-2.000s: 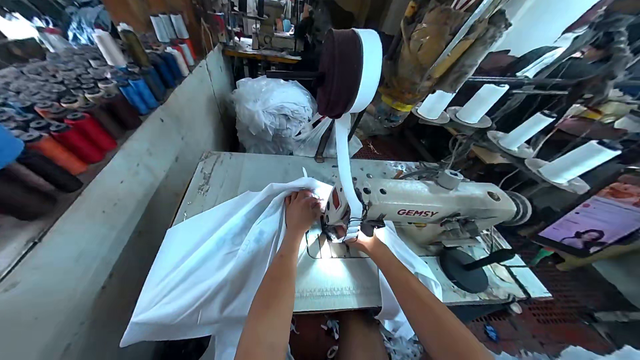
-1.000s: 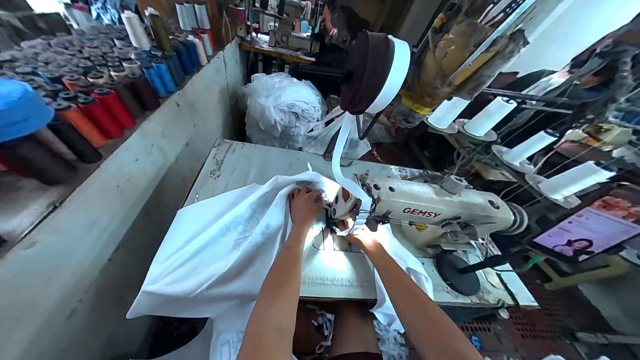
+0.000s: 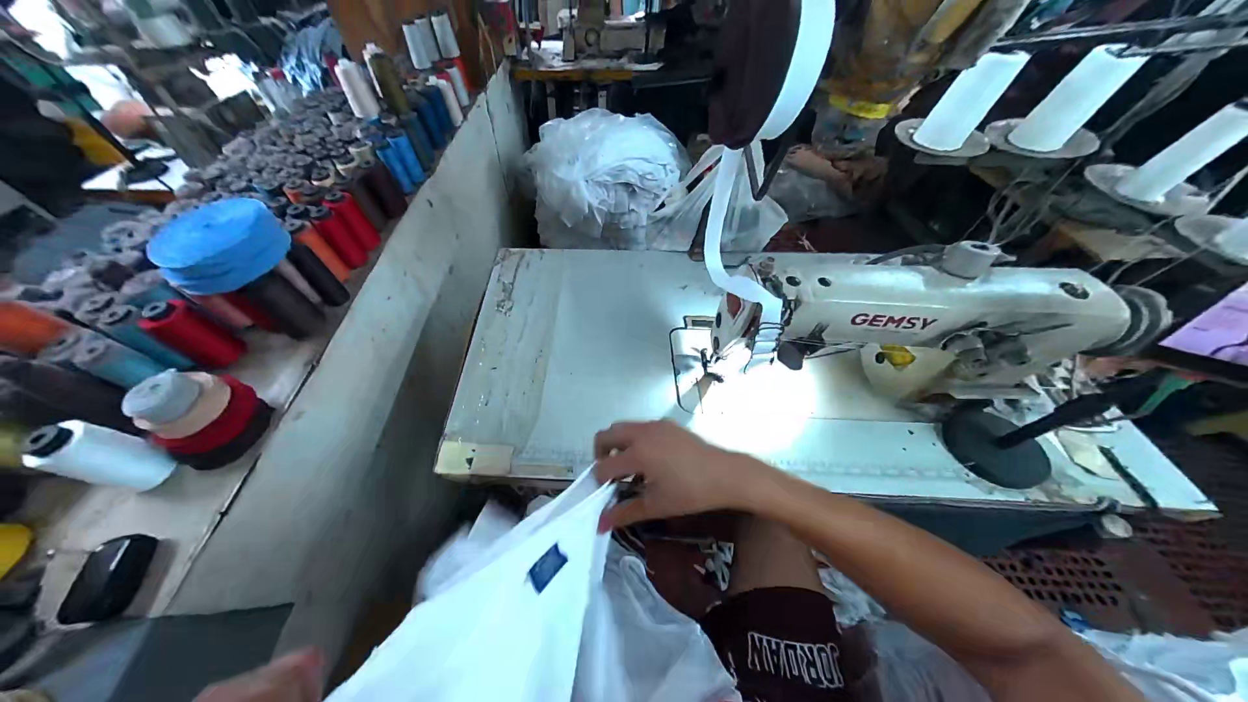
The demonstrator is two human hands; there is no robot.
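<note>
My right hand [image 3: 663, 473] pinches the edge of a white fabric piece [image 3: 487, 614] with a small dark blue label, just off the front edge of the sewing table [image 3: 595, 390]. At the bottom left, my left hand [image 3: 268, 680] is blurred and partly cut off beside the fabric; its fingers cannot be made out. The Gemsy sewing machine [image 3: 936, 312] stands on the table, its lamp lighting the needle area. White tape [image 3: 721, 214] runs down to it from a hanging roll [image 3: 770, 68].
Many thread spools [image 3: 195, 336] and a blue tape roll [image 3: 219, 244] lie on the ledge at left, behind a low wall [image 3: 419, 253]. A plastic-wrapped white bundle [image 3: 609, 175] sits behind the table. White thread cones [image 3: 975, 102] stand at right, near a round black stand base [image 3: 994, 448].
The white fabric has moved from beside the needle to the front of the table, toward my lap. Both hands have left the needle area. The view has shifted left.
</note>
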